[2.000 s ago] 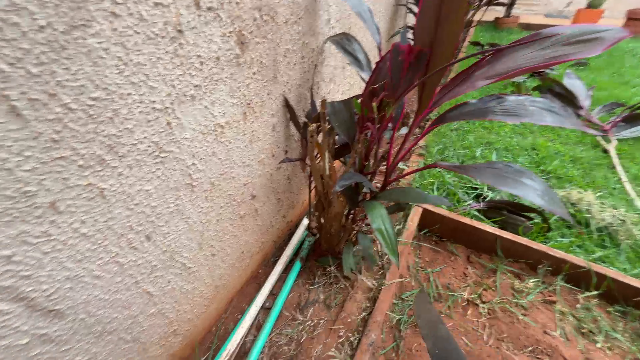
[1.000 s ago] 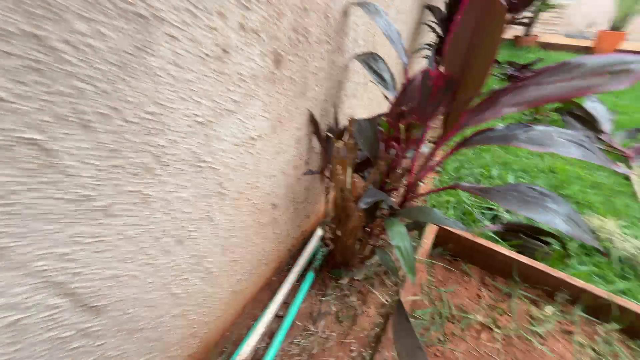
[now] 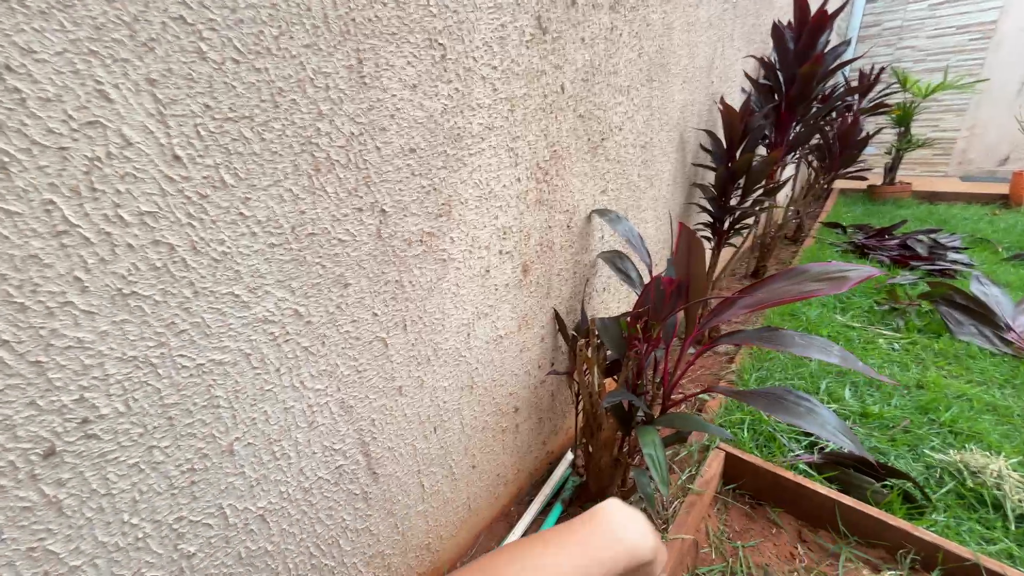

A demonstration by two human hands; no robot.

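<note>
At the bottom centre, my left hand (image 3: 612,536) comes in from the lower left, the wrist bent and the fingers out of sight, so any hold is hidden. It overlaps the foot of a dark red cordyline plant (image 3: 664,320), whose cut, woody stump (image 3: 600,416) stands close to the wall. Beside the stump, a white pole (image 3: 544,496) and a green pole (image 3: 562,500) lie on the soil, partly behind my arm. My right hand is not in view.
A rough plastered wall (image 3: 320,240) fills the left. At lower right, a wooden border (image 3: 832,500) edges red soil (image 3: 784,536). Cut leaves (image 3: 912,248) lie on the lawn (image 3: 864,368). Taller cordylines (image 3: 784,104) line the wall farther back, near a potted palm (image 3: 904,120).
My left hand has come into view at the bottom. The view has tilted up, showing more of the wall, the taller plants and the leaves on the grass.
</note>
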